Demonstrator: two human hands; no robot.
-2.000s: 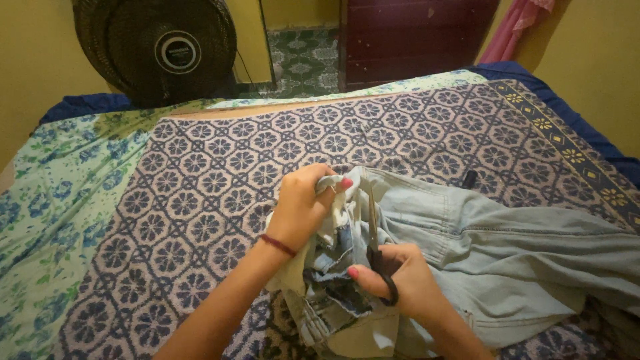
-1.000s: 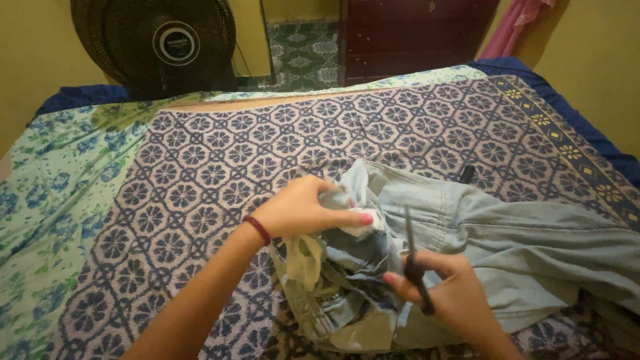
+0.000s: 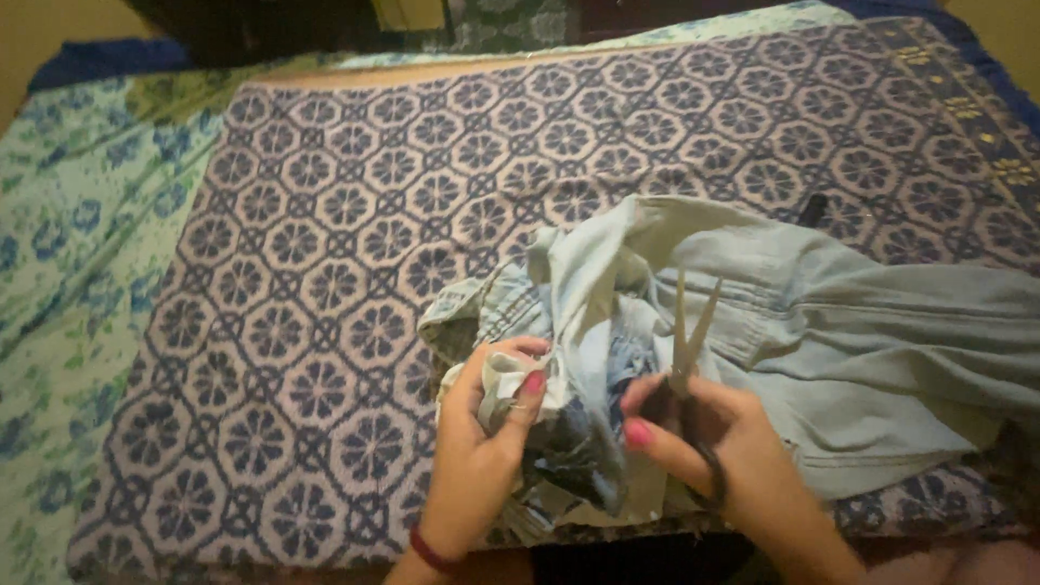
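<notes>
A light-blue denim garment (image 3: 886, 349) lies bunched at the centre and stretches to the right edge. At its left end, my left hand (image 3: 487, 431) pinches a whitish fold of the cloth (image 3: 508, 382) between thumb and fingers. Black-handled scissors (image 3: 691, 349) are in my right hand (image 3: 715, 447), their blades parted and pointing away from me, above the denim. No cloth can be made out between the blades. Darker blue denim (image 3: 585, 455) shows between the two hands.
Under the garment is a patterned blue-and-beige towel or blanket (image 3: 325, 284). A green floral sheet (image 3: 73, 244) extends along the left side. Behind the garment lies a small black object (image 3: 812, 211), its kind unclear.
The scissors were nearly closed one second ago and now stand parted. My left hand has shifted its hold on the cloth and turned palm upward. The view has tilted down.
</notes>
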